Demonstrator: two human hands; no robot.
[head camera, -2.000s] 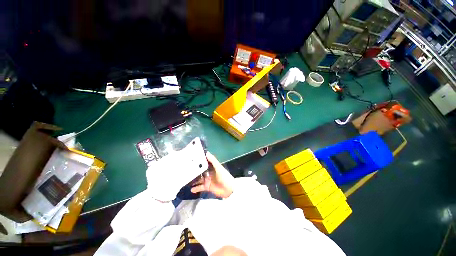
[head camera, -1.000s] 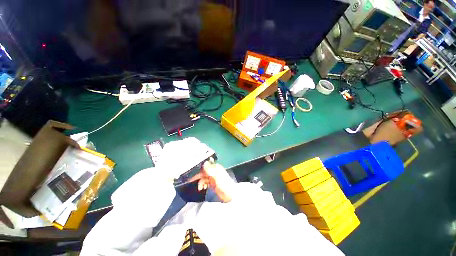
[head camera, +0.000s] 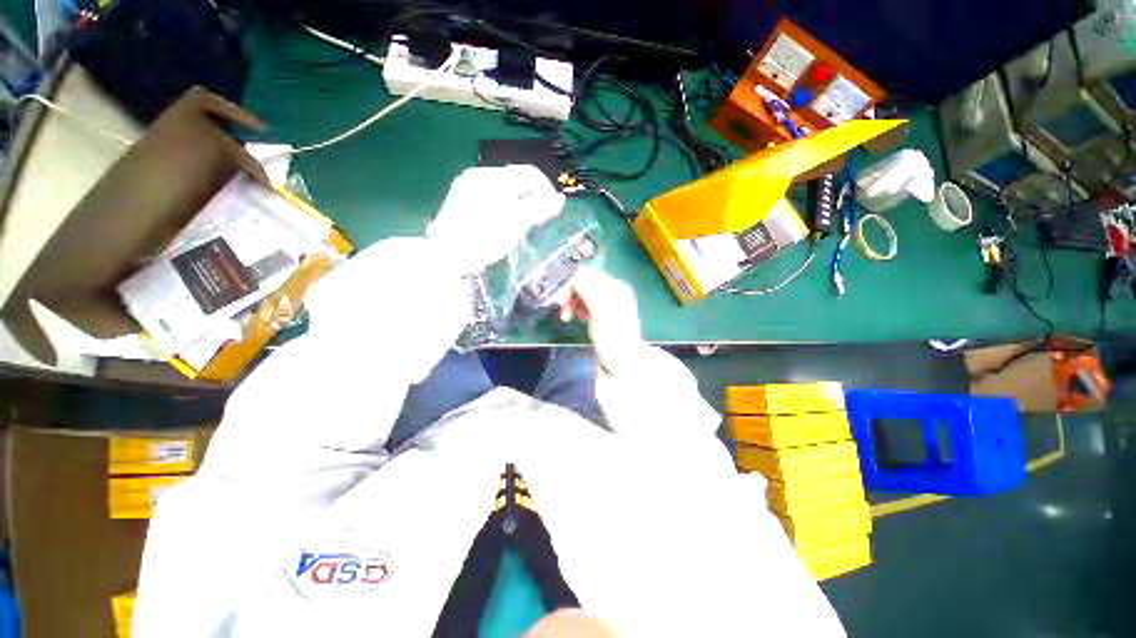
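Note:
My left hand (head camera: 501, 214), in a white glove, holds a clear plastic bag (head camera: 496, 289) over the bench's front edge. A dark set-top box (head camera: 556, 269) shows edge-on in or against the bag; how far it is inside is unclear. My right hand (head camera: 598, 312) is bare, its fingertips on the box's near right side. Another black box (head camera: 521, 152) lies flat on the green bench behind my glove, partly hidden. An open yellow carton (head camera: 673, 256) with a printed insert stands to the right.
An open brown-lined carton (head camera: 94, 249) with papers is at left. Behind are a white power strip (head camera: 480, 81), cables and an orange case (head camera: 797, 87). Tape rolls (head camera: 951, 206) are at right. Stacked yellow boxes (head camera: 804, 467) and a blue bin (head camera: 934, 442) are below the bench edge.
The view has turned and tilted down. The pale-sided box held low near my lap is now seen edge-on at the bench edge, with the clear bag around or against it. Both hands have moved up.

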